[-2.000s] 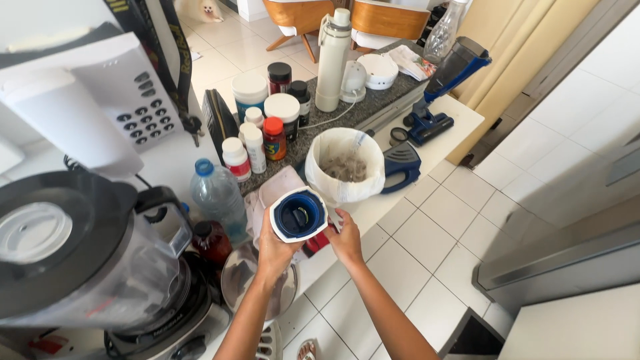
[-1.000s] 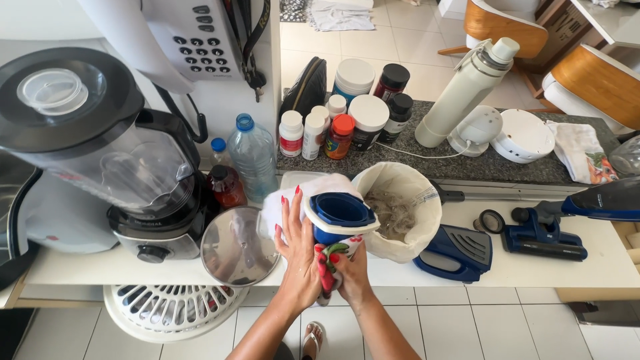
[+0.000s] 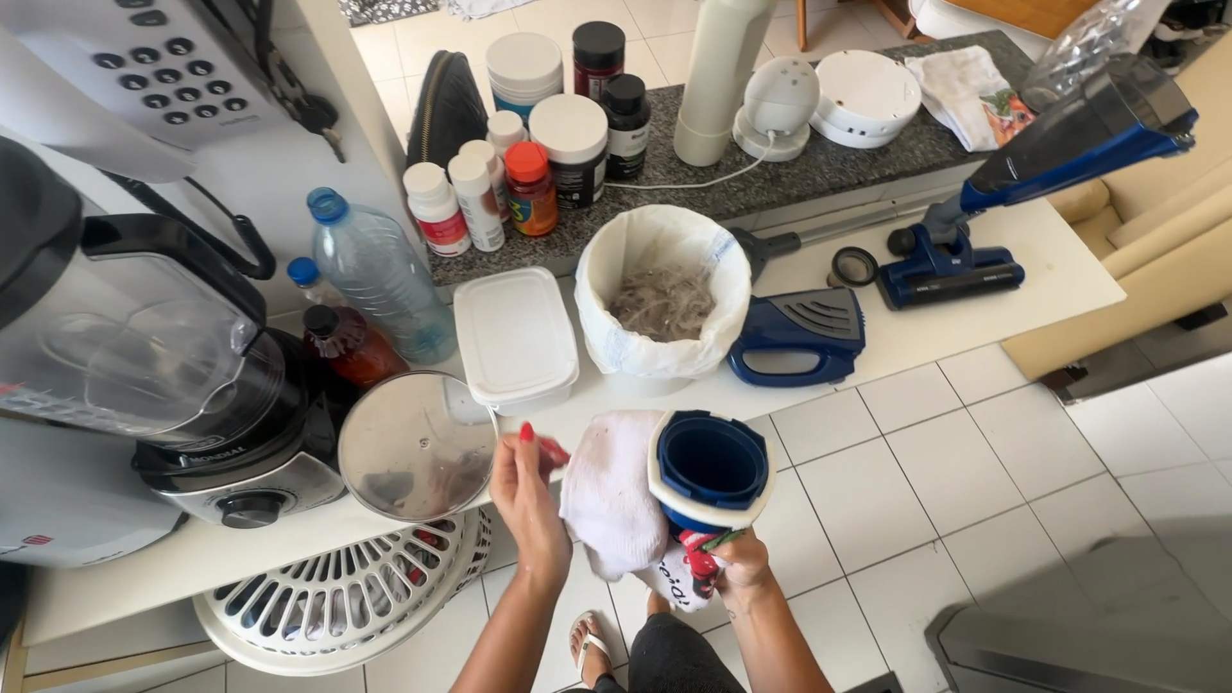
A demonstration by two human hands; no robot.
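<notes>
My right hand (image 3: pixel 743 560) grips a blue plastic vacuum cup with a pale rim (image 3: pixel 714 462) from below, through a white cloth with a red print (image 3: pixel 621 491). The cup's round opening faces up. To the left, my left hand (image 3: pixel 527 500) is raised beside the cloth, thumb and fingers apart, with nothing visibly held. Beyond the hands stands a bin lined with a white bag (image 3: pixel 664 289), with grey dust and hair (image 3: pixel 664 303) inside. The blue vacuum handle part (image 3: pixel 801 337) lies just right of the bin.
A lidded white tub (image 3: pixel 517 337), a glass lid (image 3: pixel 419 448), a blender (image 3: pixel 231 385) and bottles (image 3: pixel 375 269) stand left. Supplement jars (image 3: pixel 568 144) line the granite ledge (image 3: pixel 674 173). A stick vacuum (image 3: pixel 962 250) lies right. A white slatted basket (image 3: pixel 337 597) sits below the shelf.
My left hand has come away from the cloth and cup, which it touched one second ago. The cup now sits to the right of that hand, in my right hand. The view has shifted.
</notes>
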